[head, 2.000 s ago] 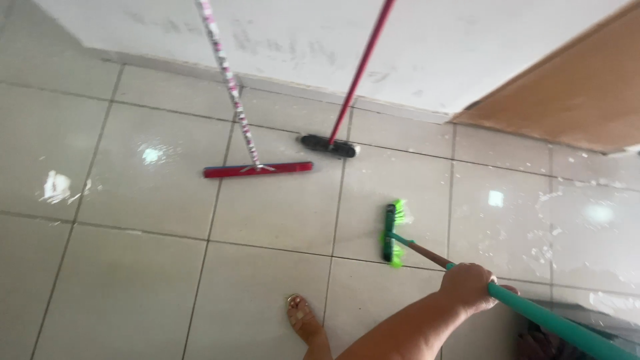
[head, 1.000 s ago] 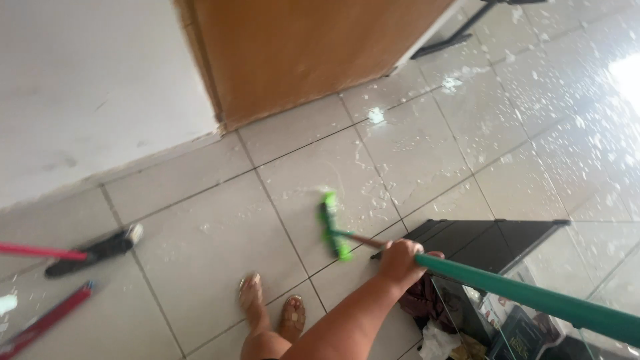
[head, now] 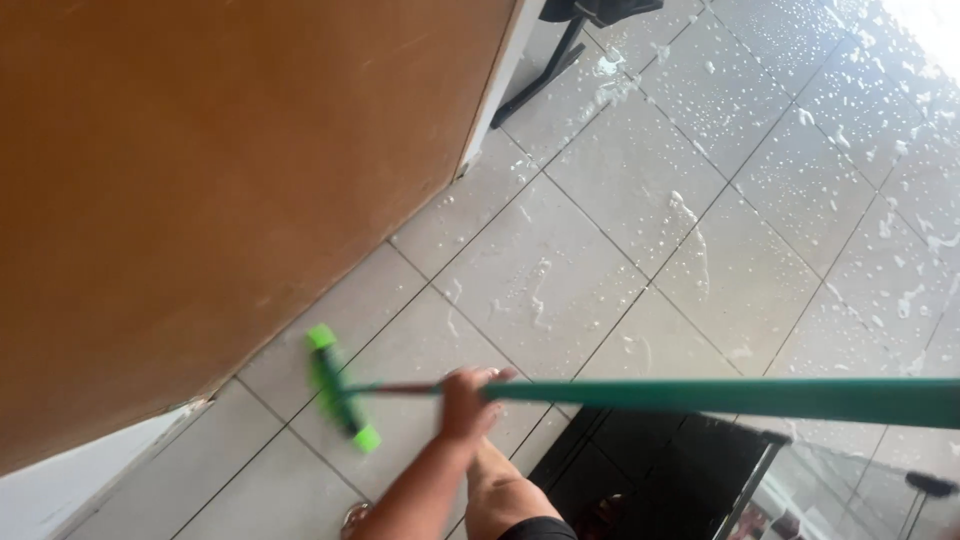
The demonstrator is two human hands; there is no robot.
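Note:
My left hand (head: 469, 401) is closed around the lower part of a broom's pole (head: 675, 397), where the brown section meets the green one. The green pole runs level to the right edge of the view. At its left end the broom head (head: 341, 390), dark green with bright green bristles, is blurred on the floor tiles near the brown panel. My right hand is not in view. One leg (head: 502, 487) shows below the hand, with part of its foot behind the hand. The other foot (head: 355, 517) shows at the bottom edge.
A brown door or panel (head: 225, 187) fills the upper left, beside a white wall base (head: 112, 480). White suds (head: 690, 225) dot the grey tiles (head: 592, 187) at the right. Black furniture with glass (head: 645, 465) stands at the lower right; a black metal leg (head: 544, 82) stands at the top.
The view has turned far to the right; the red squeegee and the red-handled broom have left it. The green broom head is now close to the base of the brown panel.

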